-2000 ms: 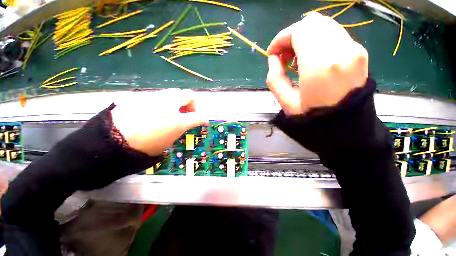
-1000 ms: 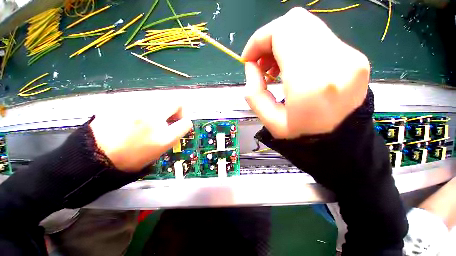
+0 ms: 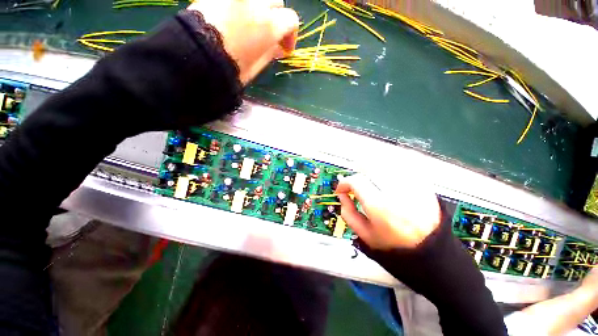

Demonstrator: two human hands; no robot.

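A green circuit board panel (image 3: 242, 177) crowded with white and yellow blocks and small cans lies on the metal conveyor rail (image 3: 262, 243). My right hand (image 3: 393, 213) is at the panel's right part, fingertips pinched on a thin yellow wire (image 3: 324, 196) above the board. My left hand (image 3: 252, 33) is over the green bench at the top, beside a pile of yellow wires (image 3: 321, 60). Its fingertips are blurred and overexposed, so I cannot tell whether it holds anything.
More yellow wires (image 3: 459, 51) lie along the bench's far edge. Another board panel (image 3: 505, 243) is on the rail at the right, with another person's forearm (image 3: 557, 308) beside it. A further board (image 3: 10, 105) shows at the far left.
The view has turned. My left hand has moved from the board up to the wires. My right hand has come down from the bench to the board with a yellow wire.
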